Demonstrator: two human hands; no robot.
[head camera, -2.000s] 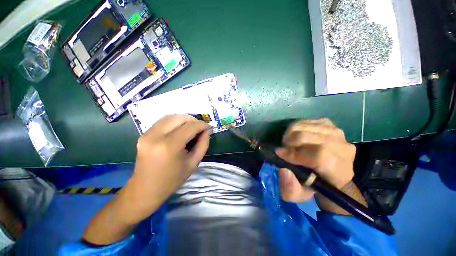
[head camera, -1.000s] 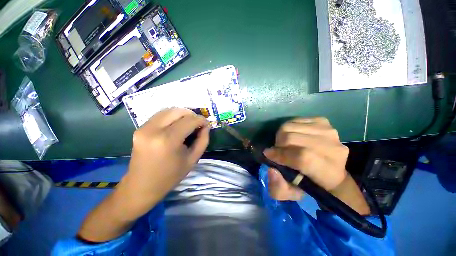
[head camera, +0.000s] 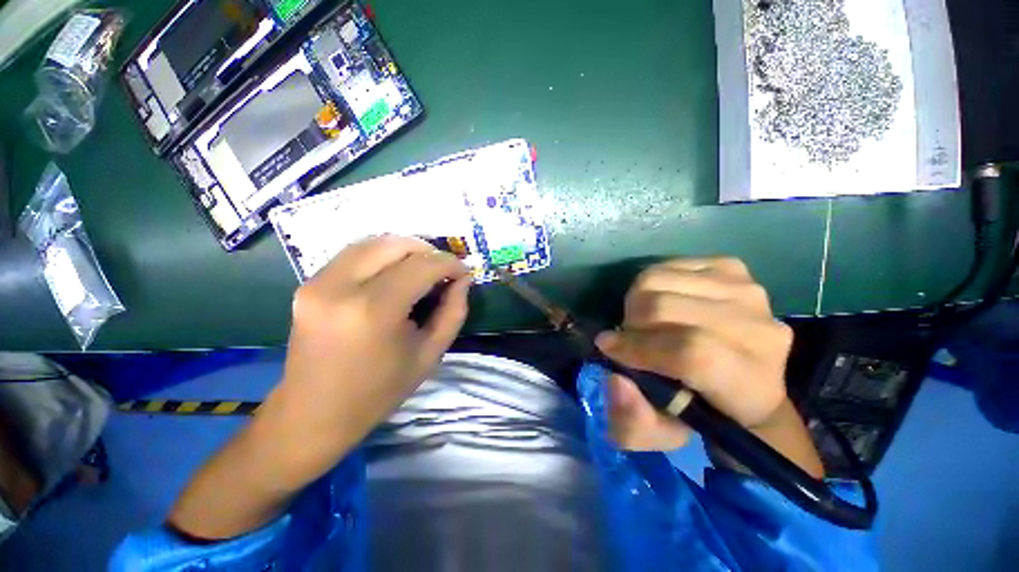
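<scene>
A phone mid-frame assembly (head camera: 386, 207) with a pale face lies on the green bench, a green spot at its right end. My left hand (head camera: 374, 318) rests over its lower edge, thumb and forefinger pinched together; whether something small is between them is hidden. My right hand (head camera: 698, 352) holds a black soldering iron (head camera: 648, 385). The iron's thin metal tip is at the assembly's lower edge, beside the green spot and close to my left fingertips. Two darker opened phones (head camera: 274, 140) lie side by side at the upper left.
Clear plastic bags (head camera: 69, 263) lie at the bench's left. A white shallow box (head camera: 732, 134) of grey granules is at the upper right. A black cable (head camera: 983, 240) runs at the far right. Part of another person (head camera: 45, 425) shows at the lower left.
The bench things on the left have shifted slightly up and left in view, the white box slightly right. The iron's tip has moved slightly left and up, staying at the assembly's lower edge.
</scene>
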